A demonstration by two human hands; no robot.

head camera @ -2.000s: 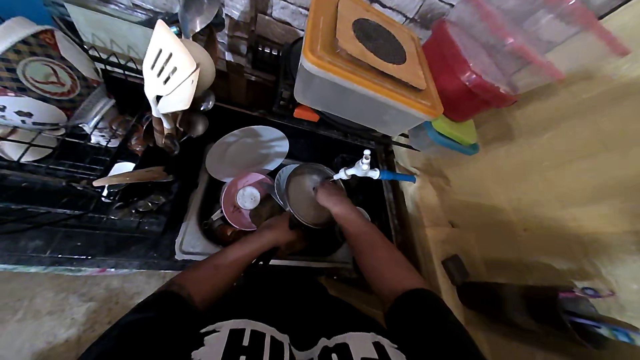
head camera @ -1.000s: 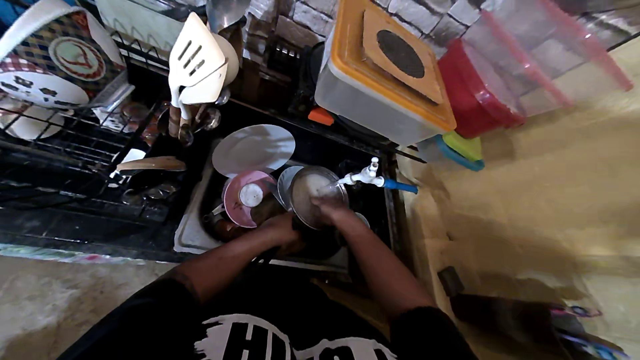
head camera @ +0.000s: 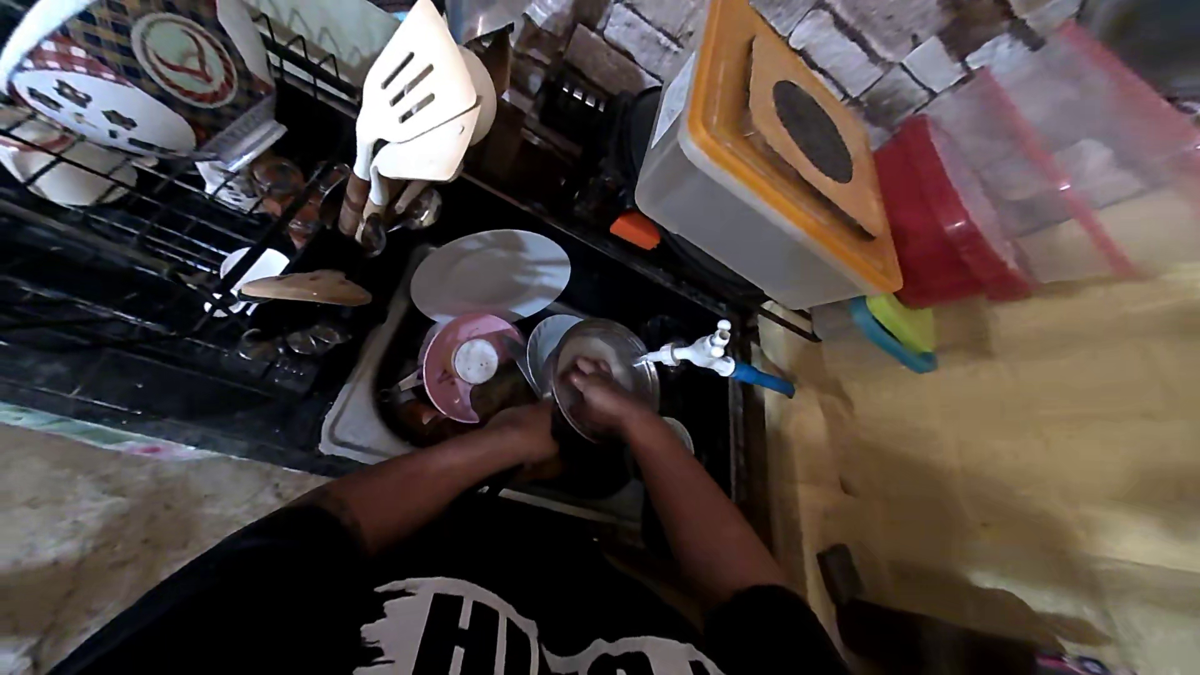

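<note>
A round metal pan (head camera: 619,352) is tilted below a white plastic faucet (head camera: 698,353) over the sink. My right hand (head camera: 600,398) is inside it, against its inner surface; whether the fingers grip anything cannot be told. My left hand (head camera: 534,431) is at the pan's lower left edge, its fingers hidden in shadow, and seems to support the pan. Left of the pan, a pink bowl (head camera: 450,375) with a small white round piece (head camera: 475,361) in it lies in the sink. A large white plate (head camera: 490,274) rests behind them.
A black wire dish rack (head camera: 178,230) with crockery stands at left, beside white slotted spatulas (head camera: 417,94). Behind the sink is a clear container with an orange lid (head camera: 797,141), next to a red tub (head camera: 937,216). A tiled wall (head camera: 1031,450) bounds the right side.
My right hand has shifted within the pan, and its fingers now lie nearer the pan's middle. My left hand stays at the pan's lower edge.
</note>
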